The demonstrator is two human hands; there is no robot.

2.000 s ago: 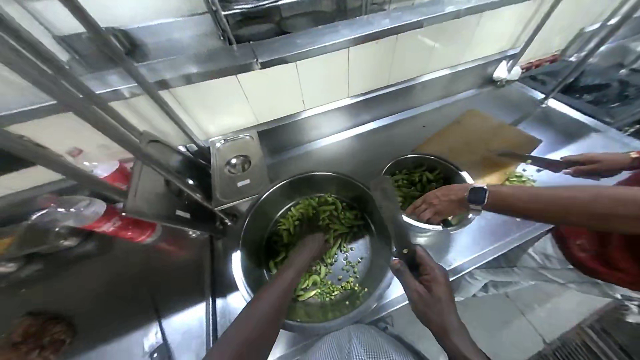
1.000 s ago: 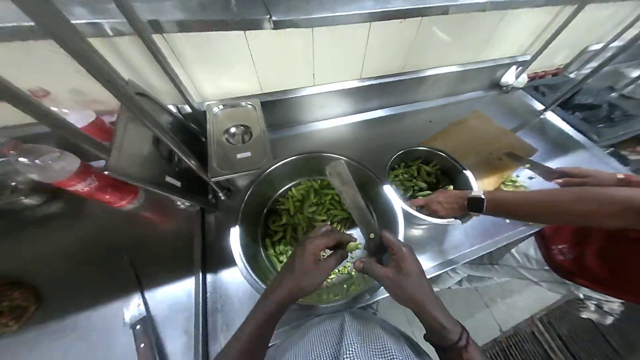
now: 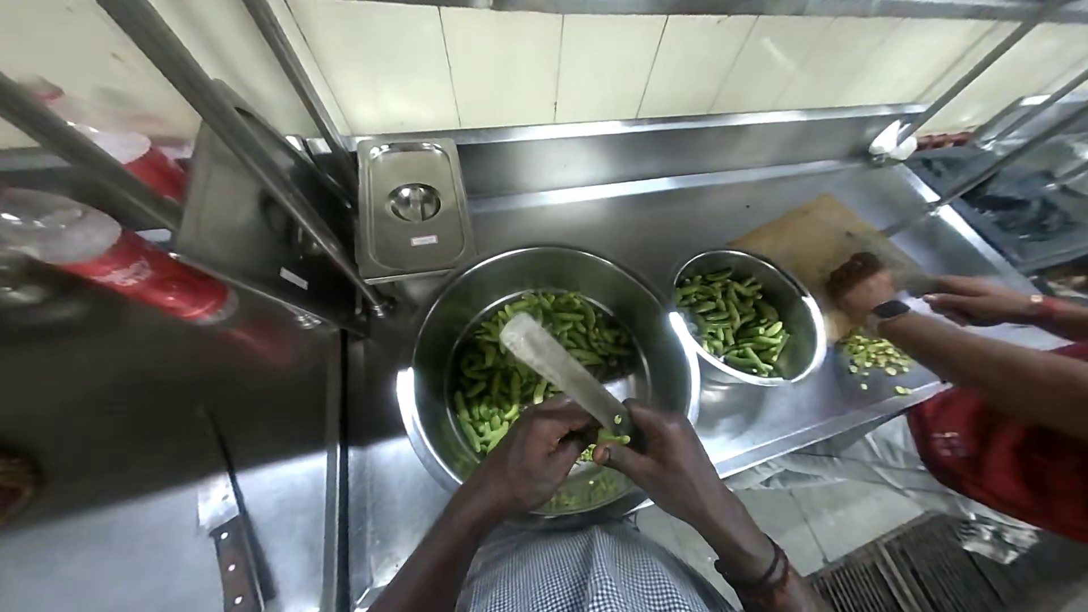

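A large steel bowl (image 3: 433, 340) holds many green pods (image 3: 510, 365) and small cut pieces. Above its near side, my right hand (image 3: 671, 450) grips the handle of a broad-bladed knife (image 3: 557, 361), whose blade points up and left over the pods. My left hand (image 3: 540, 450) is close beside it, fingers bent together near the handle. A bit of green pod (image 3: 612, 437) shows between the two hands; my left fingers seem to pinch its near end, though they partly hide it.
Right of the large bowl is a smaller steel bowl (image 3: 812, 310) of green pods. A co-worker's hands work at a wooden board (image 3: 799, 225) beside chopped pieces (image 3: 875, 354). A lidded steel container (image 3: 414, 238) stands behind; another knife (image 3: 228, 527) and a plastic bottle (image 3: 127, 263) lie left.
My left hand, deep in the large bowl two seconds ago, has come up beside my right hand. The co-worker's near hand has moved from the smaller bowl to the board.
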